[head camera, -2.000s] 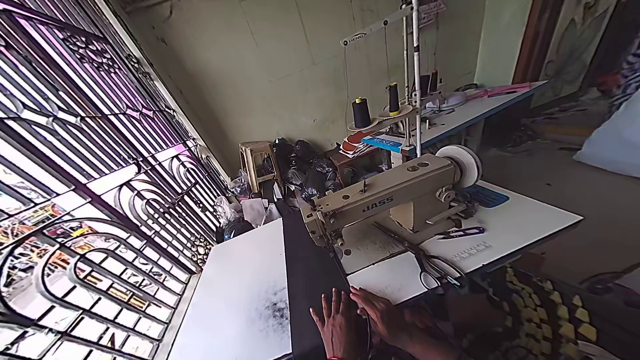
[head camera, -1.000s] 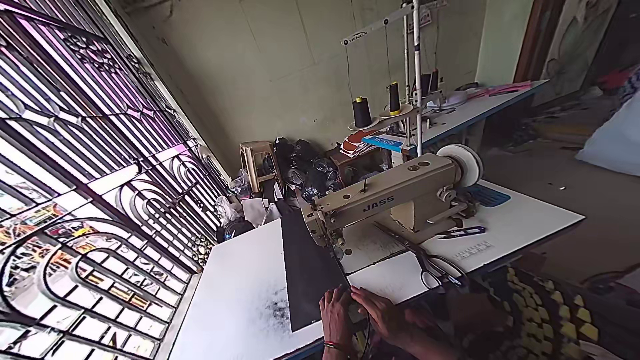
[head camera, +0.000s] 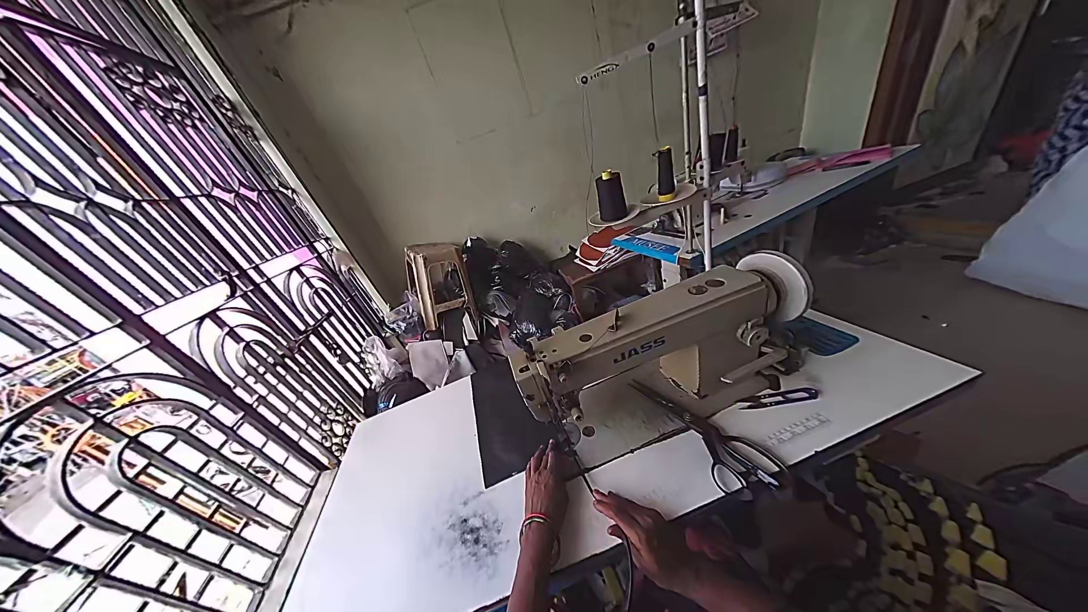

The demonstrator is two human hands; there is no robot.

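Observation:
A black fabric piece (head camera: 507,425) lies flat on the white table under the head of a beige Jass sewing machine (head camera: 654,336). My left hand (head camera: 545,483) rests at the fabric's near right corner, just in front of the needle area, with a thin band on its wrist. Nearer the table's front edge, my right hand (head camera: 642,535) is at a narrow dark strip (head camera: 585,476) that runs toward the presser foot; its grip is unclear. Large scissors (head camera: 735,450) lie to the right of the hands, and thread snips (head camera: 780,398) lie behind them. The needle itself cannot be made out.
Black thread cones (head camera: 610,197) stand on a stand behind the machine, near a second table (head camera: 837,191). A metal window grille (head camera: 170,314) borders the left side. A plastic stool (head camera: 435,280) and black plastic bags (head camera: 531,297) stand beyond the table.
The black fabric has moved away from me, past the machine's needle area; its near edge was beside my hands before. My hands have drawn apart, the right one now lower and nearer the table's front edge.

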